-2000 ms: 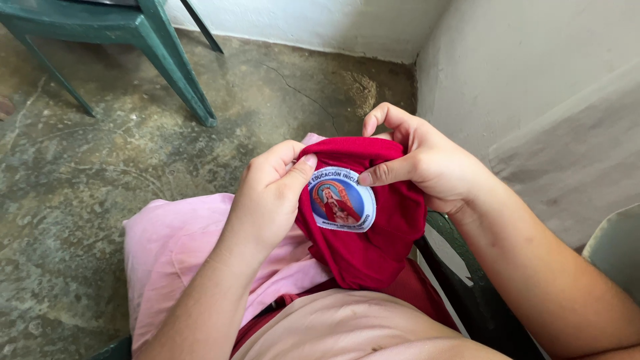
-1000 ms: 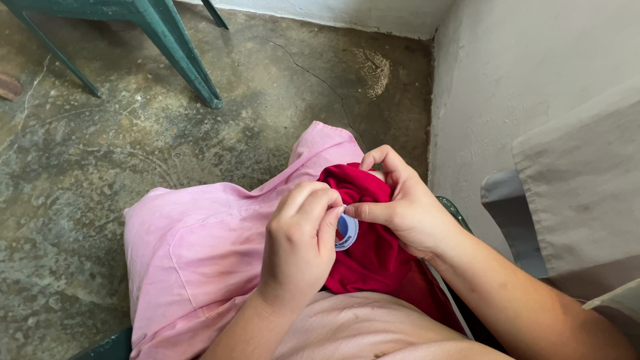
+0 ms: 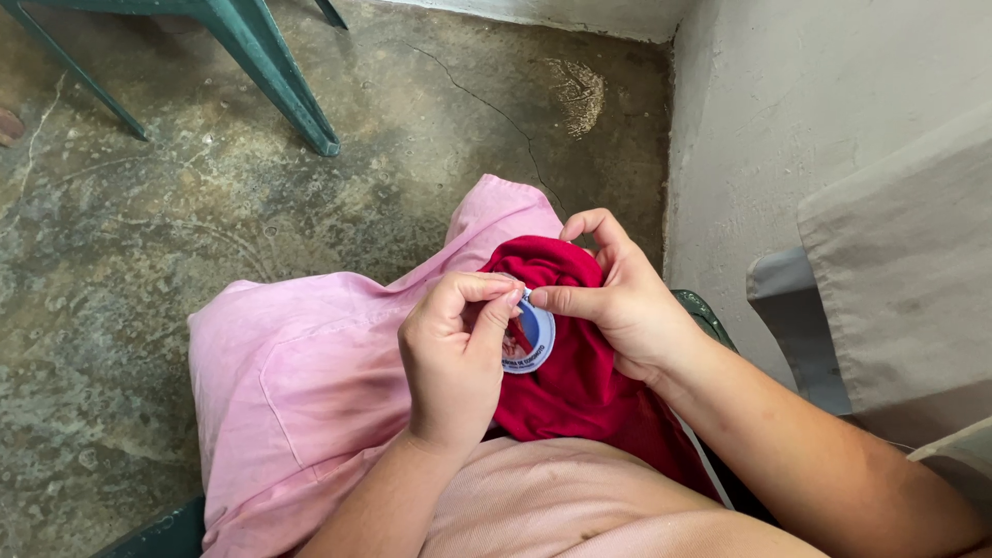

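A bunched red garment (image 3: 573, 387) lies in my lap over pink cloth (image 3: 325, 372). On it is a round blue-and-white patch (image 3: 540, 329) with a picture and writing. My left hand (image 3: 465, 341) covers the patch's left side, thumb and index finger pinched together at its upper edge. Whether a needle or thread is between those fingertips cannot be made out. My right hand (image 3: 620, 298) grips the red fabric from the right, its thumb pressing beside the patch's top edge and its other fingers behind the cloth.
Legs of a green plastic chair (image 3: 271, 77) stand on the cracked concrete floor (image 3: 139, 209) at the upper left. A pale wall (image 3: 744, 139) rises at the right, with grey cloth (image 3: 907, 256) hanging over a grey support (image 3: 790, 325). Part of a green seat shows beneath me.
Two seconds ago both hands held the red cloth with the patch mostly exposed. My left hand has since come over the patch, pinching at its upper edge. More pink cloth shows now.
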